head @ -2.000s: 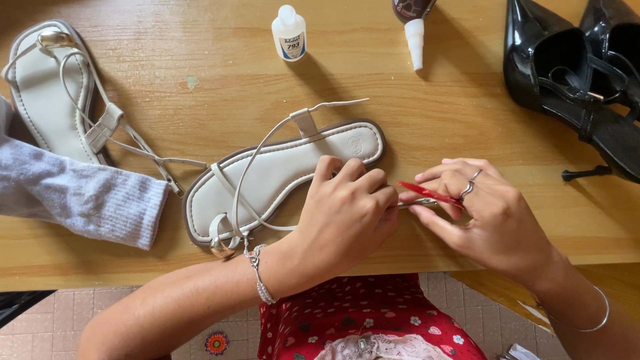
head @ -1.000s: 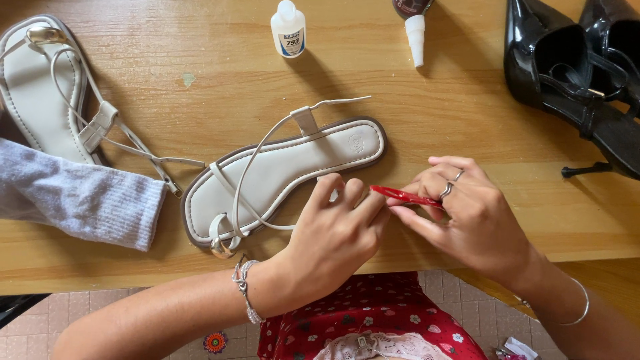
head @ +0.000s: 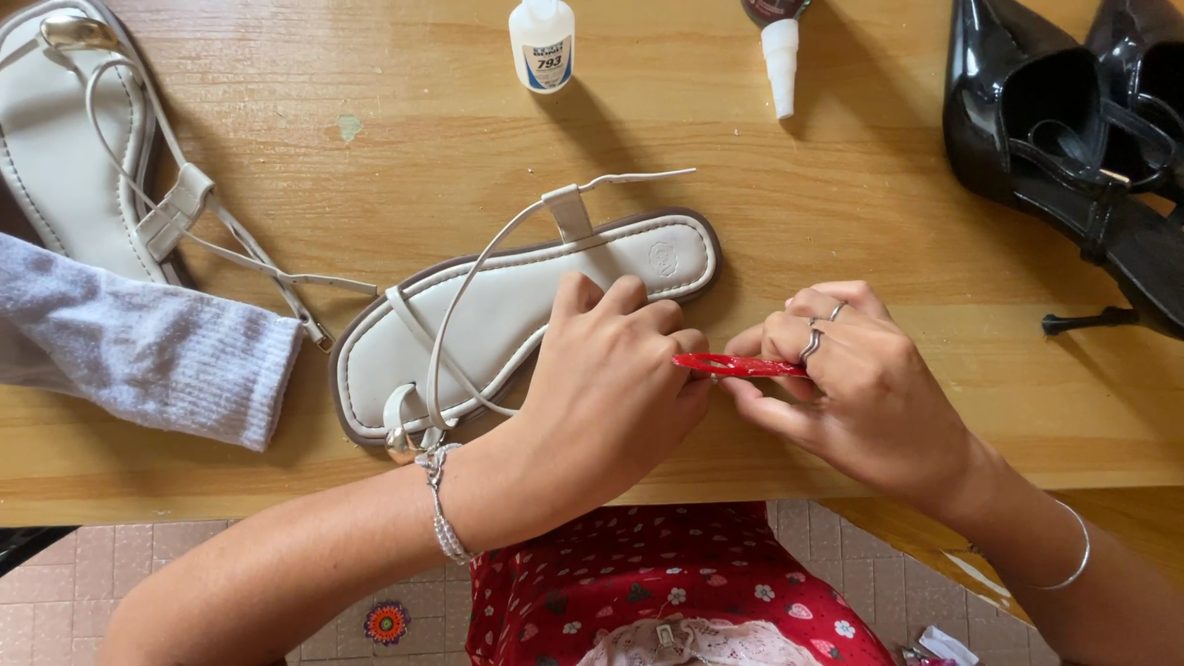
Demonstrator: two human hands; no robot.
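My left hand (head: 615, 393) is curled over the near side of a white leather sandal (head: 490, 296), its fingertips hidden under the knuckles. My right hand (head: 832, 388) grips a slim tool with a red handle (head: 740, 365), whose far end meets my left fingers; the tool's kind cannot be told. Whatever lies between the hands is hidden. The sandal lies sole down, with thin straps looped over it and a gold ornament by the toe loop. A second white sandal (head: 79, 139) lies at the far left, partly covered by a pale grey ribbed fabric piece (head: 166, 342).
A small white glue bottle (head: 542, 46) stands at the top of the wooden table (head: 388, 194). A dark bottle with a white nozzle (head: 780, 65) lies right of it. Black patent heeled shoes (head: 1036, 120) rest at the right edge. The table's front edge runs below my hands.
The red-handled tool has turned in my right hand to lie nearly level, and stays against my left fingers. The sandals and bottles remain in place.
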